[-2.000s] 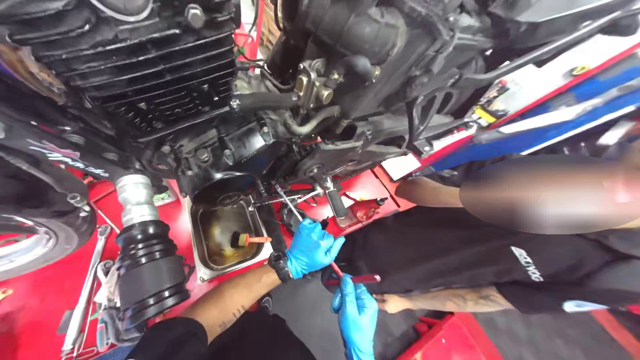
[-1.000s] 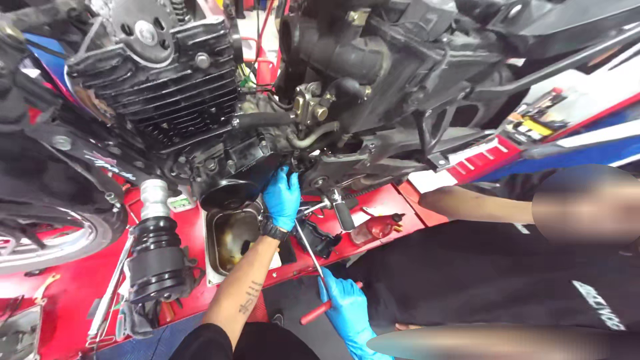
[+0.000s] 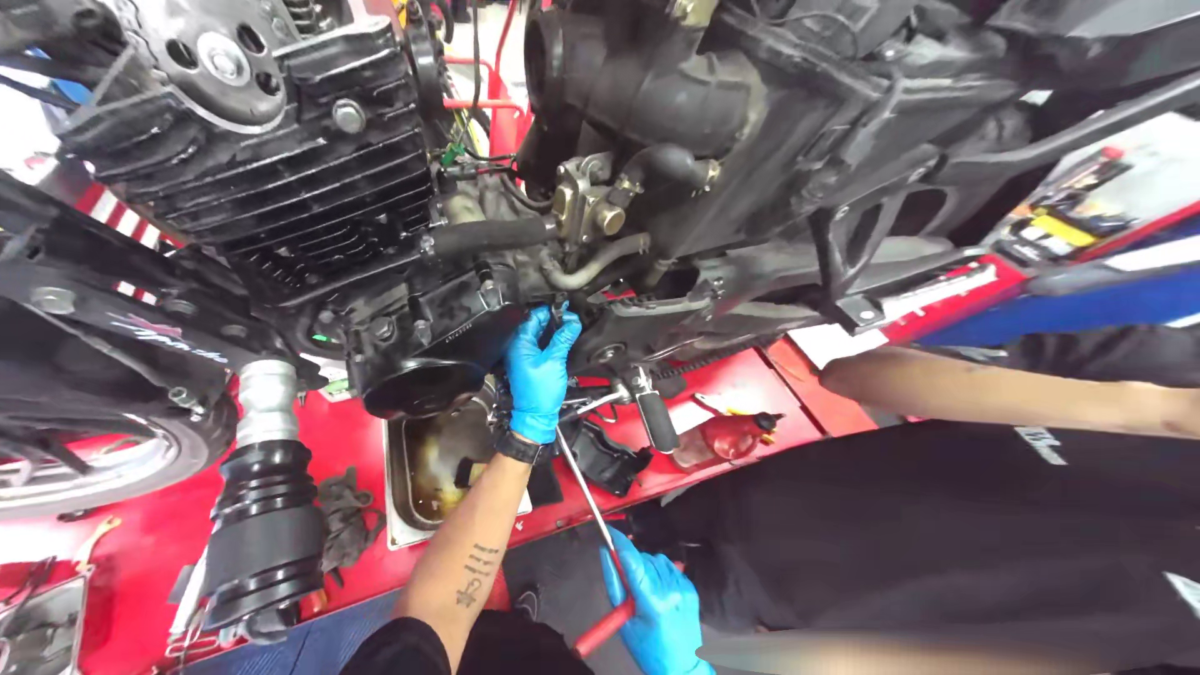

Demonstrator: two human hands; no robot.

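Note:
My left hand (image 3: 539, 375), in a blue glove, reaches up to the lower engine case (image 3: 427, 342) of a motorcycle, below a rubber hose (image 3: 492, 236). Its fingertips are at a small dark part; whether they grip it cannot be told. In my right hand (image 3: 652, 600), also blue-gloved, is a tool with a long metal shaft and red handle (image 3: 605, 628). The shaft runs up to beside my left wrist, where its far end is hidden. A metal drain pan (image 3: 403, 497) with dark oily liquid lies below the engine, left of my left forearm.
A black ribbed shock or fork part (image 3: 264, 534) stands at left by the wheel (image 3: 202, 450). A footpeg (image 3: 656, 422) juts out right of my left hand, above a red bottle (image 3: 731, 436) on the red bench. At right, a co-worker's bare forearm (image 3: 984, 389) reaches towards the motorcycle.
My left hand has left the tool's shaft and moved up to the engine case. My right hand keeps hold of the tool. The view has shifted and come closer to the engine.

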